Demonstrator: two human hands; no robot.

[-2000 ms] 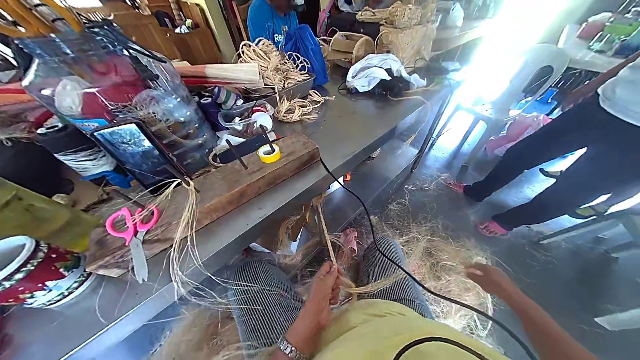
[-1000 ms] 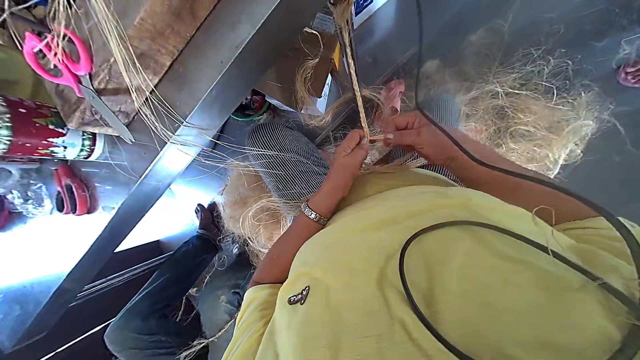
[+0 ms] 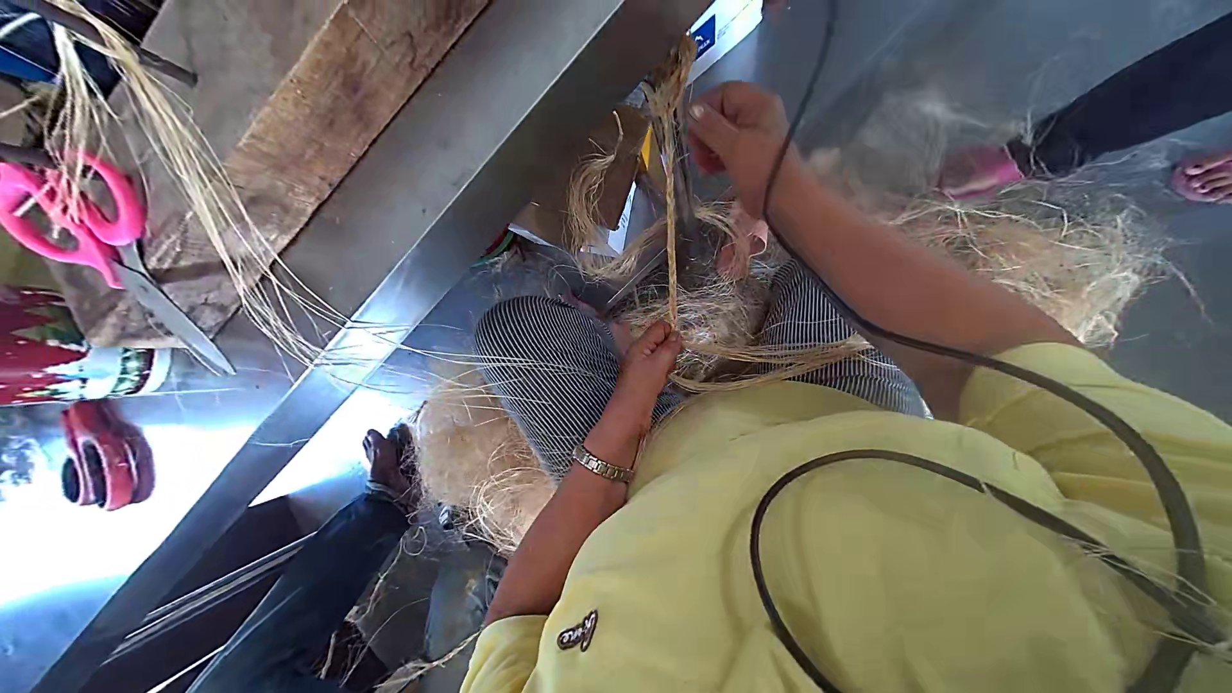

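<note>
My left hand [image 3: 651, 354] is closed on the lower end of a braided fibre cord [image 3: 672, 231], which runs taut up to a bundle of fibre near the table edge. Loose fibre strands [image 3: 770, 358] trail rightward from that hand over my lap. To the right of the cord's upper part, my right hand [image 3: 736, 125] is raised with fingers curled; whether a thin strand is in it cannot be told. Pink-handled scissors [image 3: 106, 241] lie on the table at the left, partly under pale strands [image 3: 207, 183].
The metal table edge [image 3: 423, 231] slants across the left, with a wooden board [image 3: 327, 106] on top. A black cable [image 3: 895, 337] crosses my right arm and shirt. Loose fibre heaps [image 3: 1049, 250] lie on the floor. Other people's feet and legs [image 3: 1116, 106] show at right and lower left.
My right hand has moved from beside my left hand at the cord's lower end up toward its top. My left hand still holds the cord. The view had swung down earlier.
</note>
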